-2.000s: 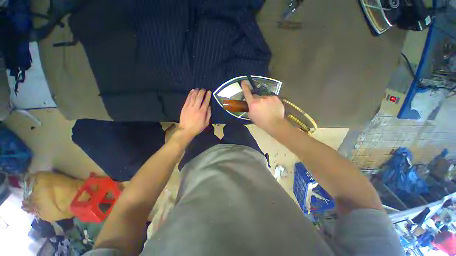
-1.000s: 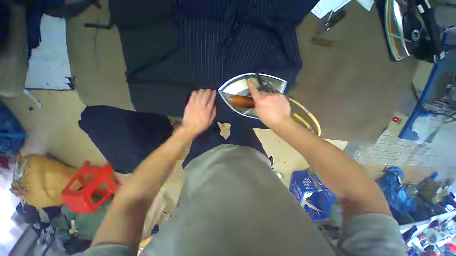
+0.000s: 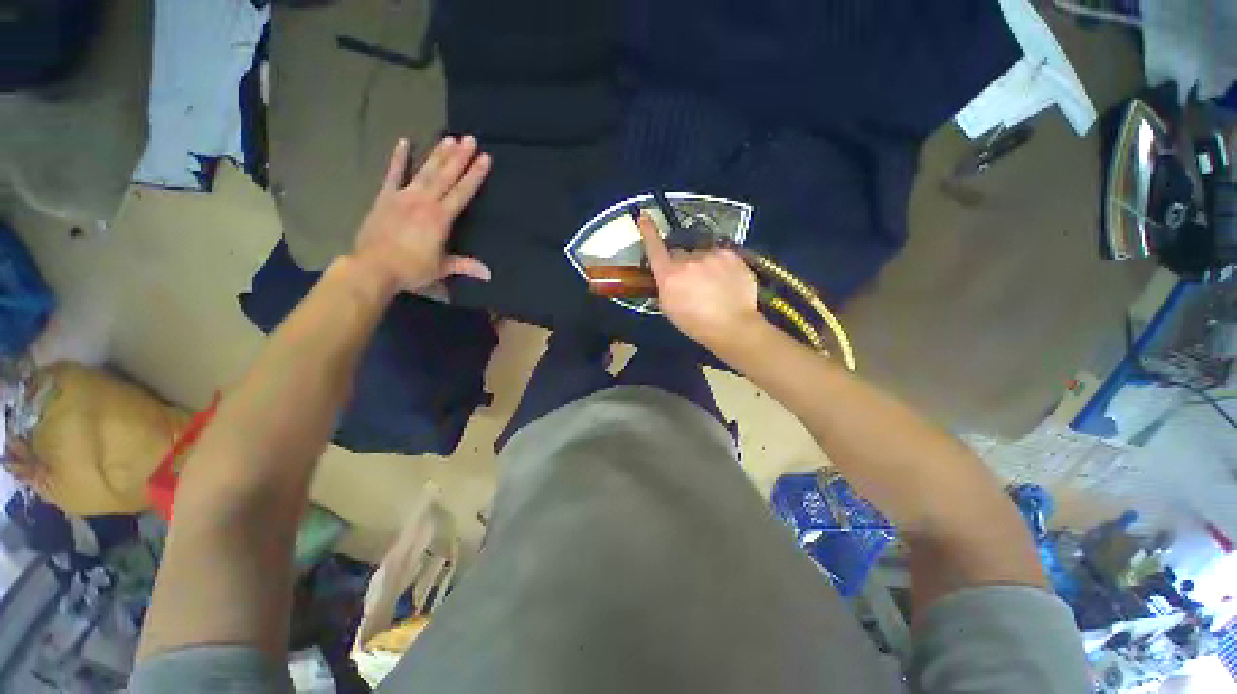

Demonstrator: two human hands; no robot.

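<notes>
The steam iron rests on dark cloth near the table's front edge, its pointed end to the left. My right hand is closed on its orange-brown handle, with the index finger stretched over the top. A yellow-gold hose runs from its rear. My left hand is open, fingers spread, at the left edge of the plain black interfacing. The navy pinstripe jacket cloth lies behind and right of the iron. The cloth under the iron and hand is hidden.
A second iron stands at the far right. White paper and a small dark tool lie at the back right. Navy cut pieces hang at the near edge. A blue crate and red stool are on the floor.
My left hand has moved left and away from the iron, its fingers now spread. The view has shifted, with the jacket cloth further right. My right hand stays on the iron, which sits slightly left.
</notes>
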